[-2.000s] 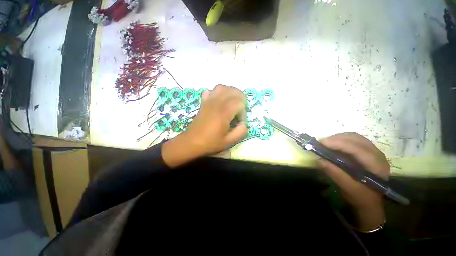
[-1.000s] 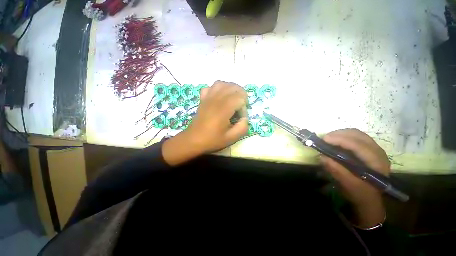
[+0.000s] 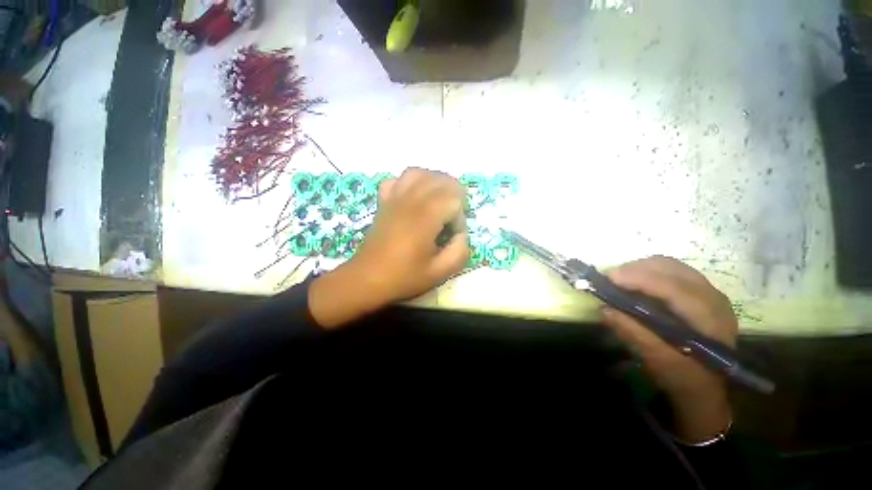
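The panel of round green circuit boards (image 3: 329,185) lies flat on the bench in front of me, glaring white in places. My left hand (image 3: 418,230) rests over its middle with fingers curled; whether it pinches a wire is hidden. My right hand (image 3: 669,321) holds the soldering iron (image 3: 650,314), its tip at the panel's right part. Thin dark soldered leads (image 3: 274,256) stick out from the panel's left side. A loose pile of red lead wires (image 3: 260,124) lies beyond and left of the panel.
A tighter red wire bundle with white ends (image 3: 207,26) lies at the far left. A dark bin (image 3: 459,43) with a yellow-green mark stands at the back. A black box (image 3: 846,182) is at the right edge. A tan carton (image 3: 124,368) stands below the bench at left.
The view has shifted slightly. My left hand stays over the panel. The iron's tip stays near the panel's right part, with only a small shift.
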